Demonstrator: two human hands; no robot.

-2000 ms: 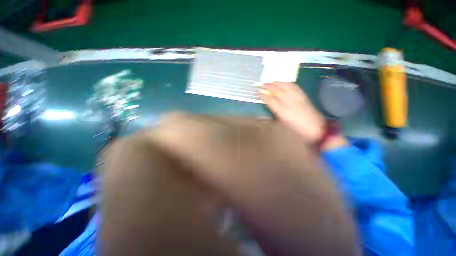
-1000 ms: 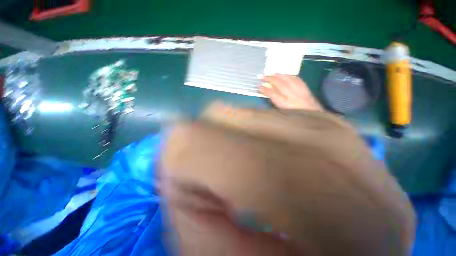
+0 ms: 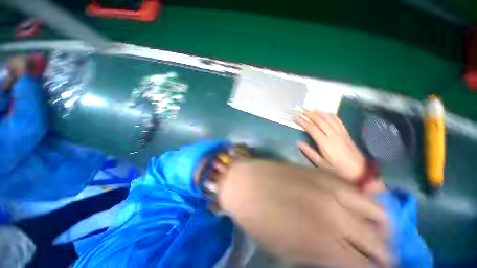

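A grey sheet of adhesive strips (image 3: pixel 269 96) with fine lines lies on the dark green bench, its pale backing (image 3: pixel 321 99) bare at the right end. My right hand (image 3: pixel 334 146), red band at the wrist, lies palm down with its fingertips on the sheet's lower right edge, thumb apart. My left hand (image 3: pixel 308 209), with a beaded bracelet, is large and blurred close to the camera, crossing in front of my right forearm. Its fingertips are blurred and partly cut off at the bottom, so whether it holds anything cannot be seen.
Loose small boards with dark wires (image 3: pixel 161 99) lie to the left. A round dark dish (image 3: pixel 387 136) and yellow screwdriver (image 3: pixel 434 144) lie right. A white rail (image 3: pixel 183 60) borders the green conveyor with red frames (image 3: pixel 125 10). Another person's blue sleeve (image 3: pixel 26 115) is far left.
The view has turned, so the bench items appear lower and further right. My left hand has moved down, showing its bracelet. My right hand stays at the sheet, its thumb now visible.
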